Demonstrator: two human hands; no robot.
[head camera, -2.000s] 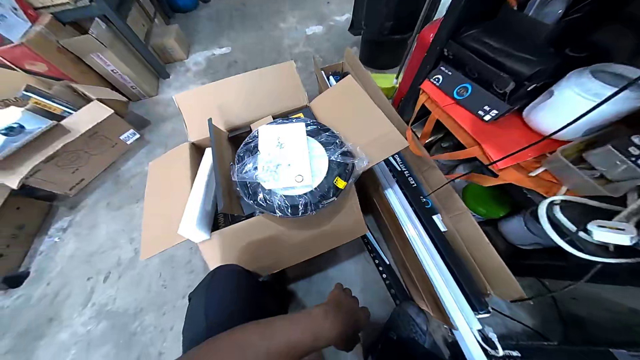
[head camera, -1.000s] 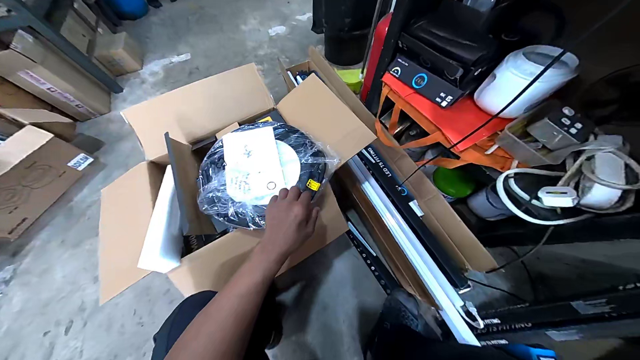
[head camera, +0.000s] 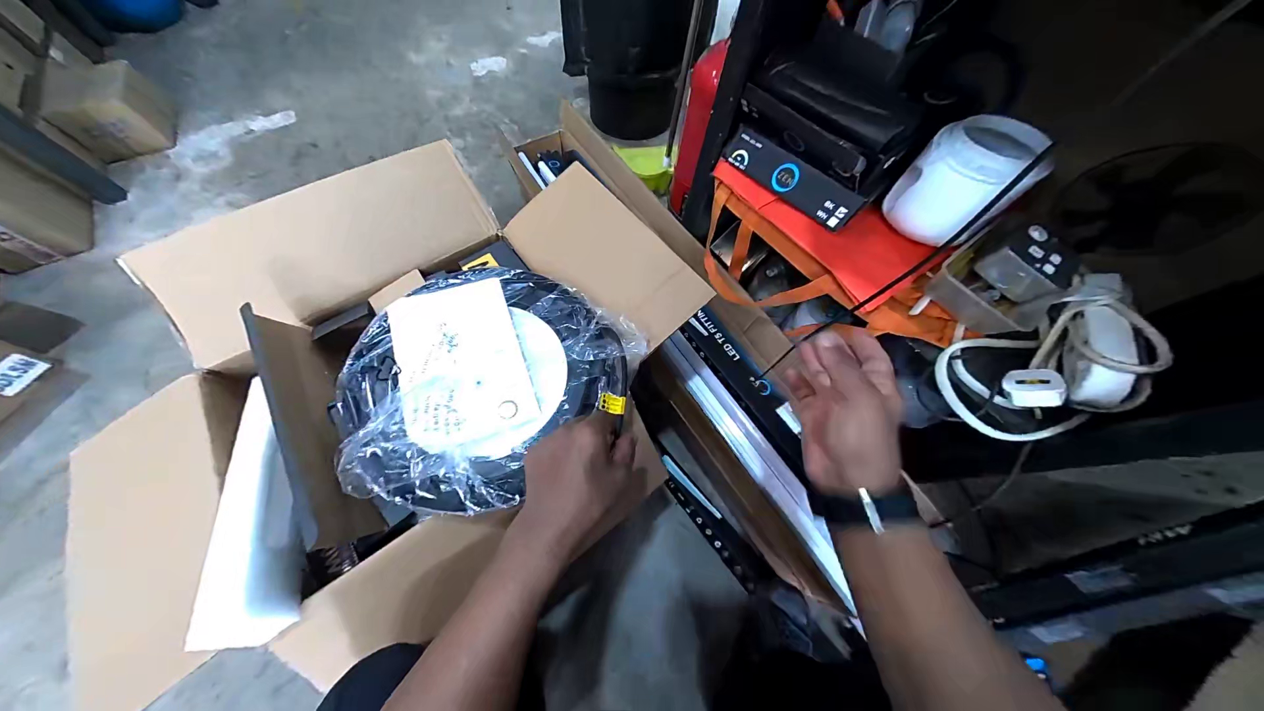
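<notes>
My left hand (head camera: 583, 472) is closed on the near right rim of a round black item in clear plastic wrap (head camera: 434, 474), beside its yellow label. A printed paper sheet (head camera: 462, 365) lies on top, over a white centre disc (head camera: 543, 370). The round item rests in the opening of a cardboard box (head camera: 326, 257) with its flaps spread. My right hand (head camera: 851, 410), with a dark wristband, is raised with fingers apart and holds nothing; it is over the right side of a long carton of boxed light fittings (head camera: 736, 365).
White foam (head camera: 247, 543) stands inside the box's left side. At the right, a shelf bears a red-orange bag (head camera: 820, 237), a black box (head camera: 790, 178), a white tub (head camera: 963, 178) and coiled white cable (head camera: 987, 425). More cartons (head camera: 109, 109) stand at the upper left.
My left hand has moved up from near my lap to the round item's rim. My right hand has come into view at the right. The view has shifted right.
</notes>
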